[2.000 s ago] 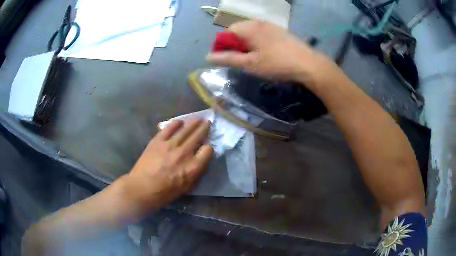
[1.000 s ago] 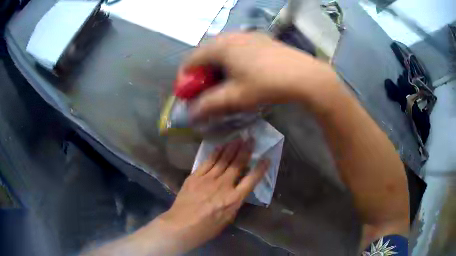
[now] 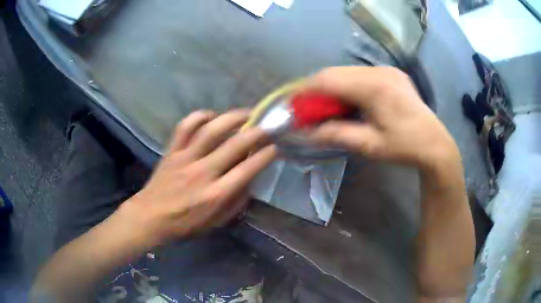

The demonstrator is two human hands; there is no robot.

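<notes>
The steam iron (image 3: pixel 276 118), with a silver body, red handle and yellowish rim, lies over the far part of the white sheet piece (image 3: pixel 320 189). My right hand (image 3: pixel 379 112) is closed round the red handle. My left hand (image 3: pixel 201 171) is spread just left of the iron, its fingertips near the iron's rim and the piece's left edge; the hand is blurred. The grey template (image 3: pixel 293 186) shows between the folded white edges. The iron and hands hide the far part of the piece.
The stack of pressed pieces (image 3: pixel 68 7) is cut off at the top left. A white sheet corner (image 3: pixel 255 5) shows at the top. A beige block (image 3: pixel 385 26) stands at the far right. Dark items (image 3: pixel 489 112) lie along the right side. The grey table's edge (image 3: pixel 118 118) curves down the left.
The view has shifted. The iron has moved right relative to my left hand, which has slid off the piece's middle to its left side. More of the near folded edges shows.
</notes>
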